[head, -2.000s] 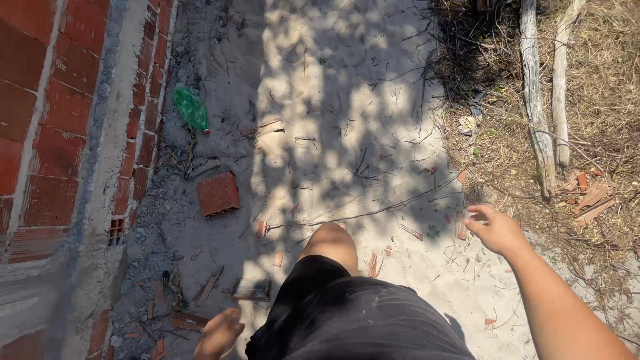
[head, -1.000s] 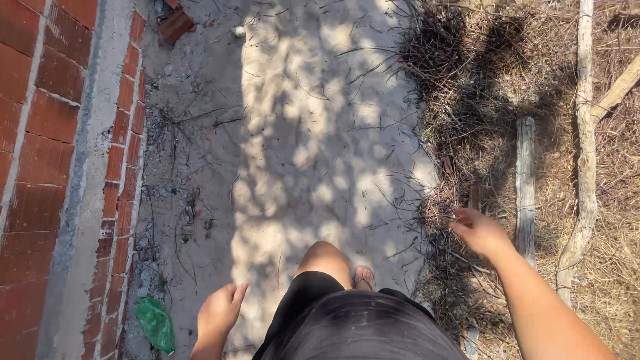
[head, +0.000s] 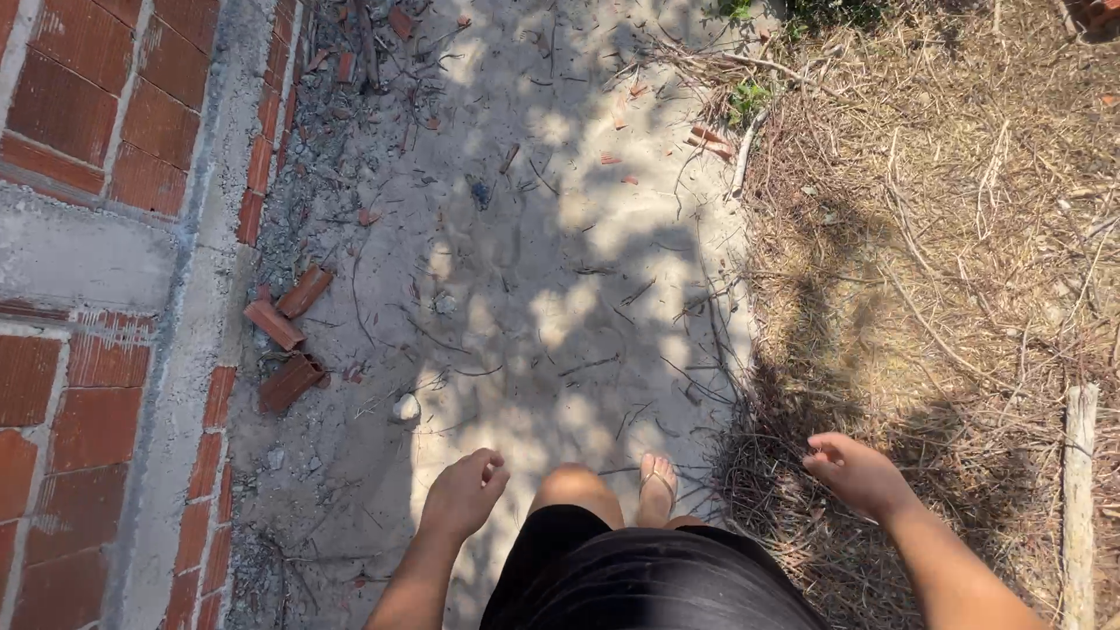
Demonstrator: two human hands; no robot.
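Observation:
My left hand (head: 464,493) hangs over the sandy path with its fingers loosely curled and holds nothing. On the other side of my body, my right hand (head: 856,472) is above dry twigs at the path's edge, its fingers bent and nothing held. Between the hands are my bare knee and a foot in a flip-flop (head: 656,490) on the sand. A whitish stone (head: 406,408) lies up and left of my left hand.
A red brick wall (head: 92,429) with a mortar ledge runs along the left. Broken hollow bricks (head: 291,382) lie beside it. Twigs litter the sandy path (head: 525,236). Dry grass borders the right, with a wooden pole (head: 1079,507) at the lower right.
The view has moved forward along the path. The green plastic thing by the wall and the long pale poles have left the view or moved toward its edge; broken bricks and a stone have come in.

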